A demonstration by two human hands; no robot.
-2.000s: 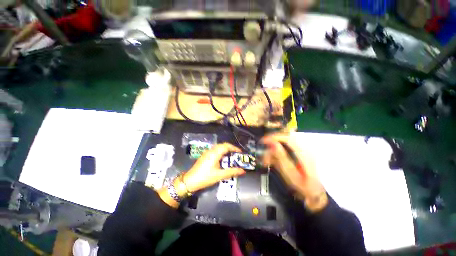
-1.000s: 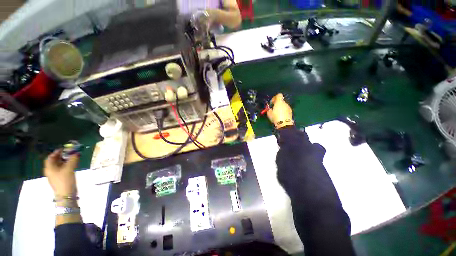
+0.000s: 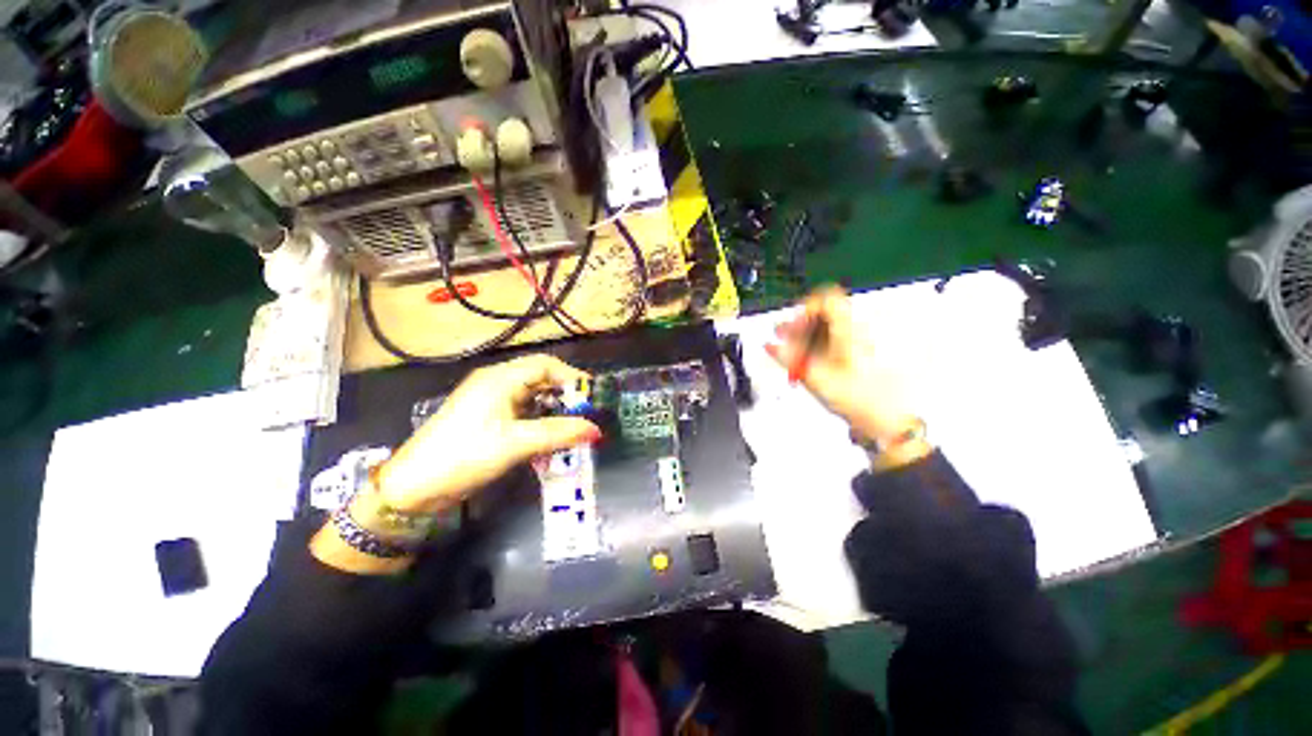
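My left hand [image 3: 482,431] is over the middle of the black panel [image 3: 720,496], with thumb and fingers closed around a small circuit board [image 3: 580,397]. Only a bit of the board's coloured parts shows between the fingertips. My right hand [image 3: 846,371] is over the right white sheet, blurred, and holds a slim red and black tool [image 3: 800,360]. A green contact board [image 3: 648,416] under clear plastic lies just right of my left fingertips. A white socket strip [image 3: 571,511] is below them. The left contact board is mostly hidden by my left hand.
A grey instrument [image 3: 367,144] with red and black leads stands behind the panel on a wooden board [image 3: 497,298] edged with yellow-black tape. A small black part [image 3: 181,565] lies on the left sheet [image 3: 108,503]. Dark cabled parts [image 3: 1029,302] lie at the right sheet's edge. A fan stands far right.
My left hand has come from the far left to over the panel with the board. My right hand has moved back from the green bench to over the right sheet. The view has shifted.
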